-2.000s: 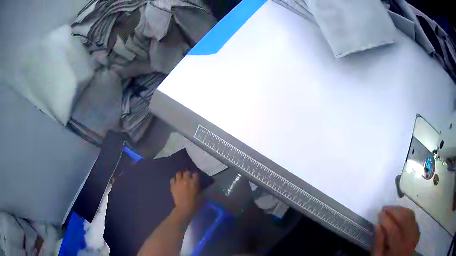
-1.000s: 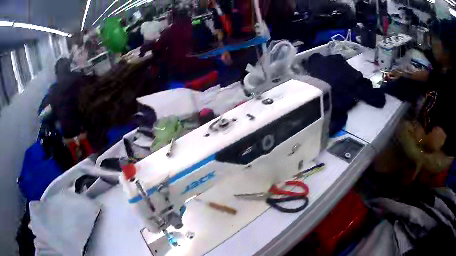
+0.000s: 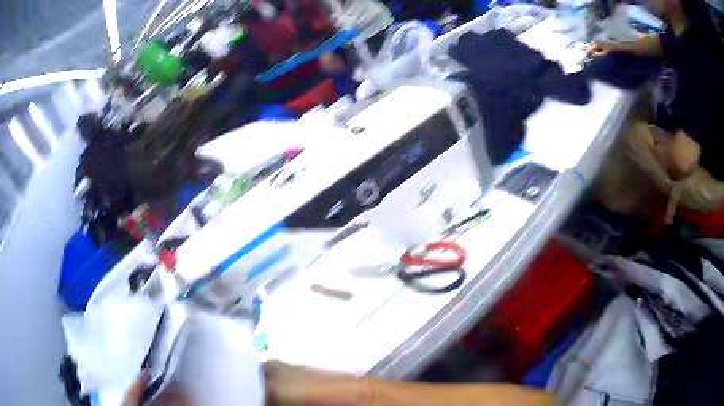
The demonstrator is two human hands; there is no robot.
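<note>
A pale fabric panel [image 3: 218,361] with a dark edge stands at the bottom left, in front of the white sewing machine [image 3: 397,186]. My right forearm crosses the bottom from the right. My right hand [image 3: 284,384] is blurred at the panel's right edge, its fingers hidden by the fabric, and appears to grip it. My left hand [image 3: 141,388] shows only as blurred fingers at the bottom edge, beside the dark edge; its grip cannot be told. Another pale panel [image 3: 111,345] lies further left. The needle area is blurred and partly covered.
Red-and-black scissors [image 3: 433,266] and a tan stick [image 3: 331,292] lie on the bed right of the machine head. Dark fabric [image 3: 508,87] is heaped behind the machine. A red bin [image 3: 544,305] is below the table edge. Another person [image 3: 691,87] sits at the upper right.
The view has shifted, and the machine, scissors and stick appear further left and higher. My forearm, both hands and the panel between them have come into view at the bottom.
</note>
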